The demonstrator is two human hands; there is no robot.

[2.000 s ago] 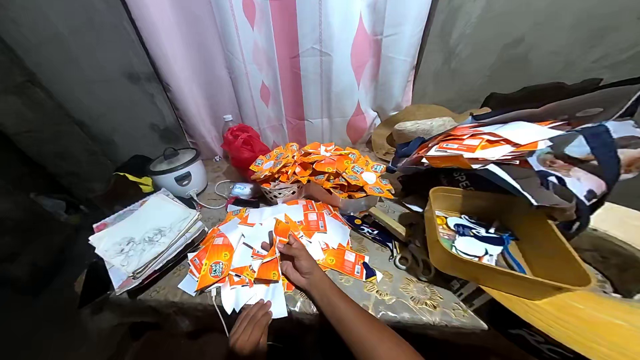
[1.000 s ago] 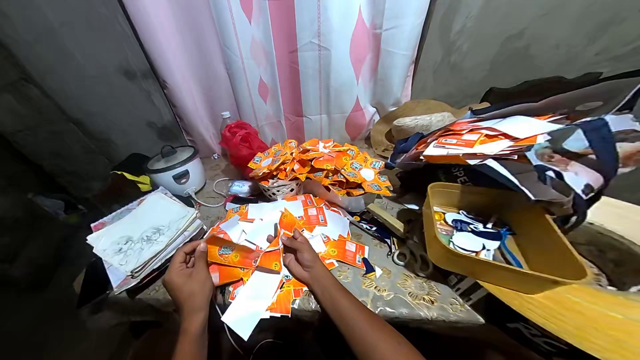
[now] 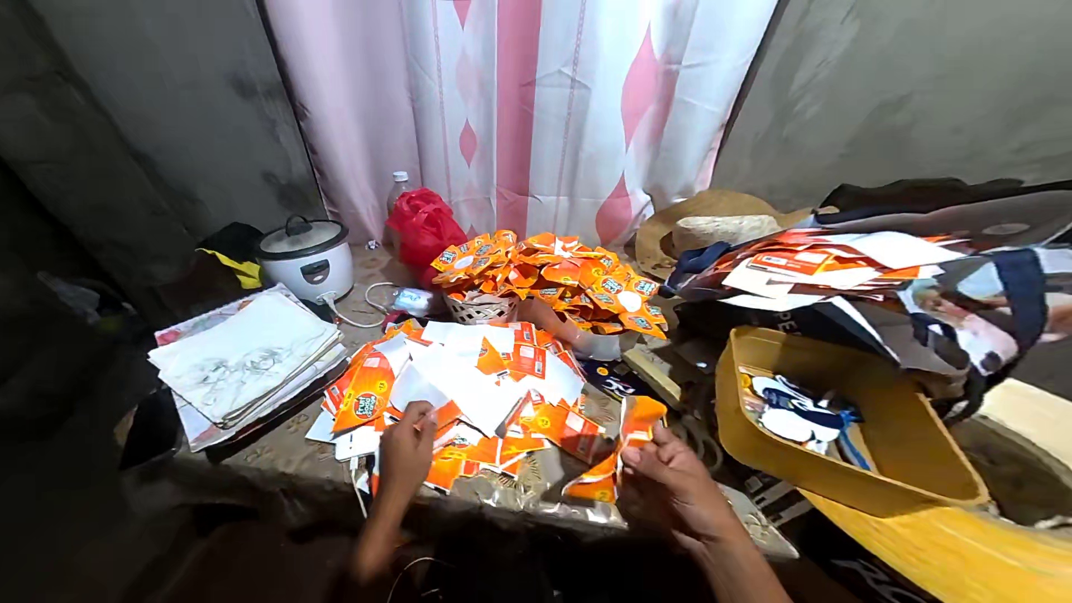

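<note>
Orange-and-white printed packet pieces (image 3: pixel 469 377) lie spread over the table's middle. My left hand (image 3: pixel 408 444) is at their front left, its fingertips at an orange piece; whether it grips that piece is unclear. At the right of the spread, my right hand (image 3: pixel 670 477) holds a folded orange packet piece (image 3: pixel 624 444) between thumb and fingers. Behind the flat pieces, folded orange packets (image 3: pixel 586 285) form a heap beside and above a small woven basket (image 3: pixel 481 310).
Left are a paper stack (image 3: pixel 243 360) and a rice cooker (image 3: pixel 304 260) with a cord. A red plastic bag (image 3: pixel 423 230) stands behind. Right are a yellow-brown plastic container (image 3: pixel 837 469), a straw hat (image 3: pixel 720 226) and a bag (image 3: pixel 1013 293) with more pieces (image 3: pixel 804 264).
My right hand has moved right, now with a folded orange piece in it. My left hand, which held an orange strip a second ago, is now at the front left of the spread.
</note>
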